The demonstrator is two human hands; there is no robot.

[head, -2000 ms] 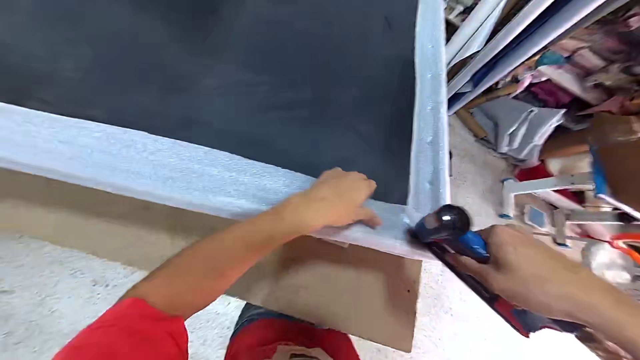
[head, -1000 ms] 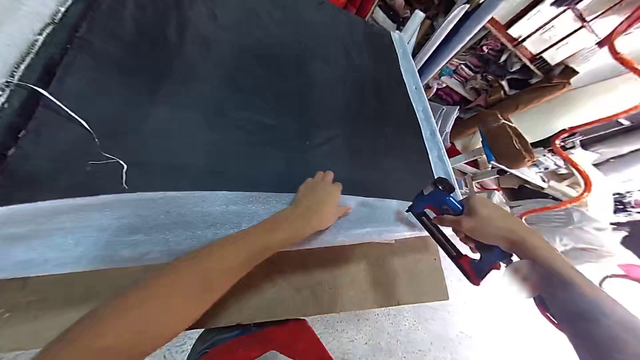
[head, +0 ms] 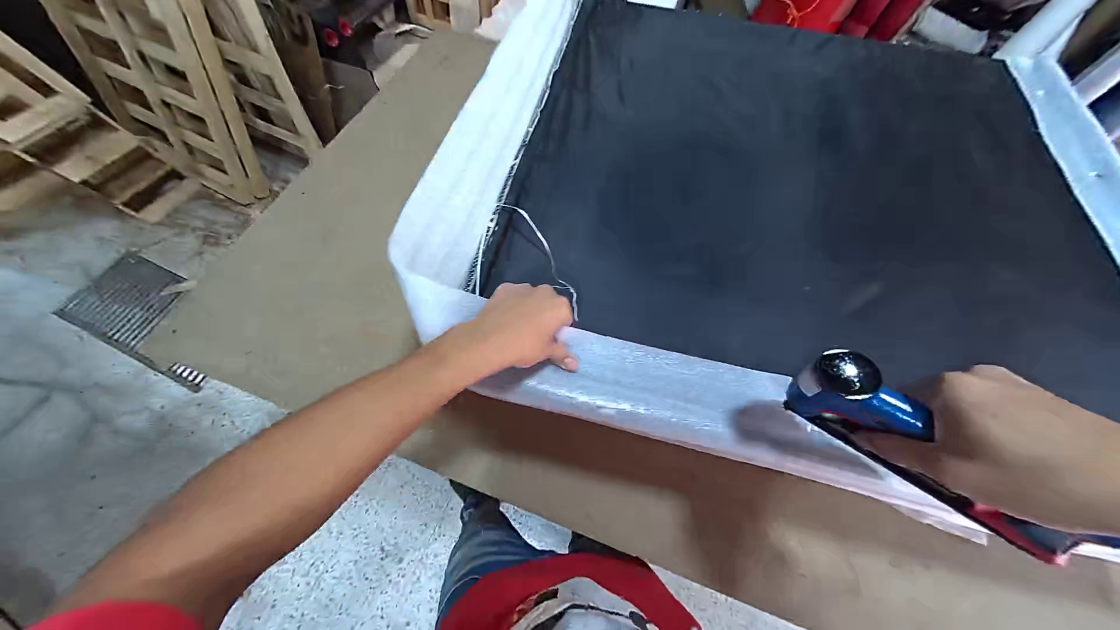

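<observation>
A panel covered in black fabric (head: 735, 184) lies on a brown board, with pale blue-white fabric (head: 665, 385) folded over its edges. My left hand (head: 525, 328) grips the folded fabric near the panel's near left corner, beside a loose white thread (head: 541, 234). In my right hand (head: 989, 437) is a blue and black pneumatic stapler (head: 862, 394) with a red part at its rear. The stapler is over the near fabric strip, right of my left hand; whether its nose touches the fabric cannot be told.
The brown board (head: 350, 192) extends past the panel on the left and near sides. Wooden slatted frames (head: 201, 87) stand at the upper left, near a floor grate (head: 122, 297). Red material (head: 805, 13) and pale rolls (head: 1046, 31) are behind the panel.
My left hand has moved left along the near edge to the corner. My right hand has brought the stapler left from the right corner. The view has swung left.
</observation>
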